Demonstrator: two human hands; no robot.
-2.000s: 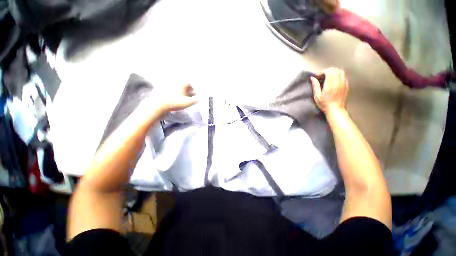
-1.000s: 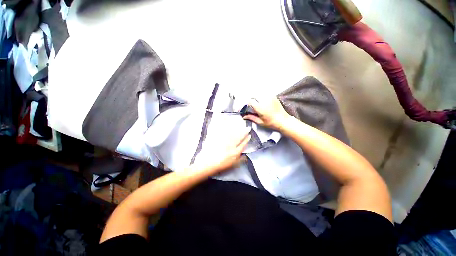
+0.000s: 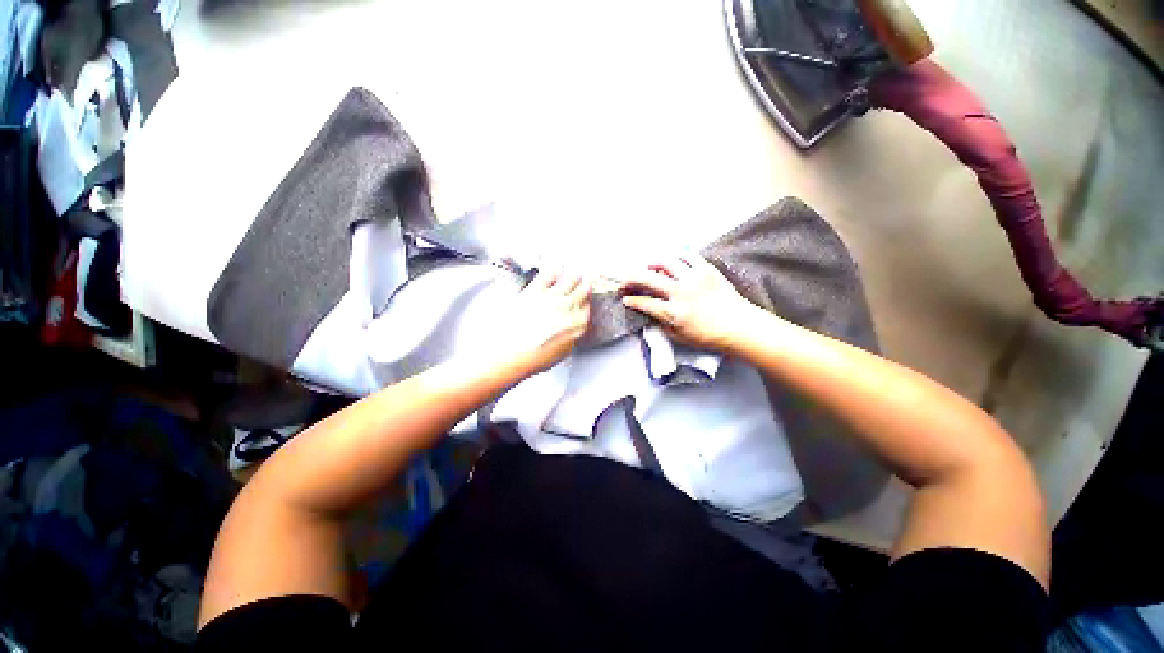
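A partly sewn garment (image 3: 306,242) lies on the table in front of me, with dark grey panels at left and right and a pale inside between them. My left hand (image 3: 555,310) and my right hand (image 3: 677,300) are close together at its middle. Both pinch the cloth, with a small fold of dark grey cloth showing between them. The fingertips partly hide the fold. A narrow dark strip (image 3: 642,438) crosses the pale side below my right hand.
The steam iron (image 3: 817,58) rests at the table's far right, its red-wrapped hose (image 3: 1002,179) running to the right edge. The pale table (image 3: 574,102) has brown stains at right. Fabric offcuts (image 3: 89,140) are heaped at far left.
My left hand has moved from flat on the pale cloth up beside my right hand. The garment's middle is now gathered, and the long dark strip there no longer shows.
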